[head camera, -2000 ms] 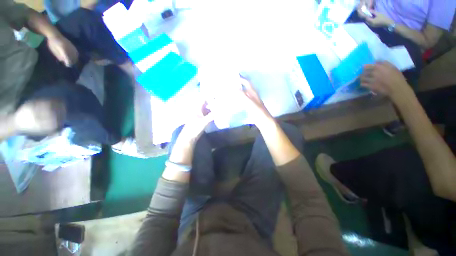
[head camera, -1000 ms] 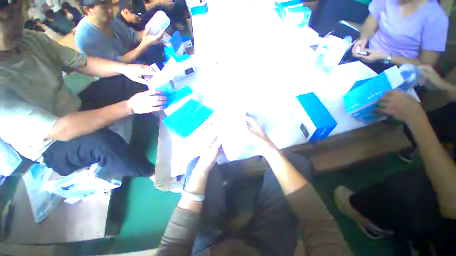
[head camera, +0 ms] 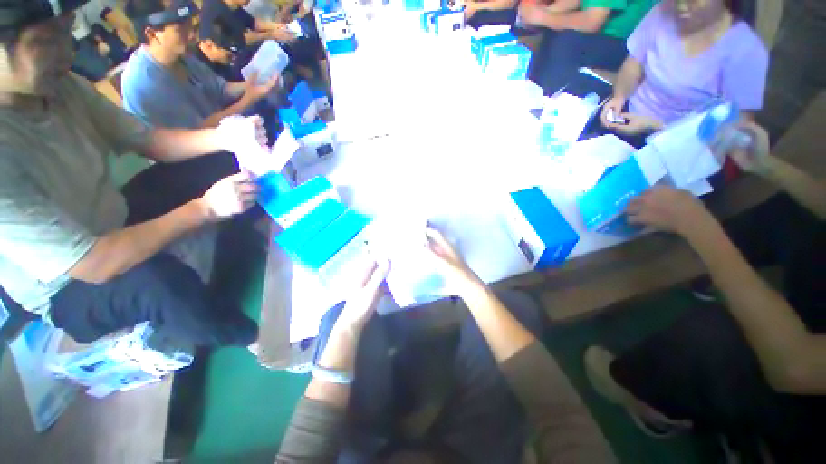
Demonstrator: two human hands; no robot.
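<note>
My left hand (head camera: 369, 288) and my right hand (head camera: 446, 254) are at the table's near edge, on either side of a bright white object (head camera: 409, 263). The glare washes out its outline, so I cannot tell what it is. Both hands seem to hold it. Left of it lies an open blue-and-white retail box (head camera: 324, 231) with its blue flaps spread. Right of my right hand stands a closed blue-and-white retail box (head camera: 542, 227) with a small dark print on its white side.
A person at the left handles a box flap. Hands at the right hold an open blue box (head camera: 614, 195) and a clear plastic bag (head camera: 732, 138). More blue boxes (head camera: 503, 56) stand at the far end. Plastic-wrapped items (head camera: 122, 361) lie on a board at lower left.
The view has tilted up and shifted, showing more people and the far table. My hands stay around the white object. At the right, the blue box's white flaps and the bag have moved.
</note>
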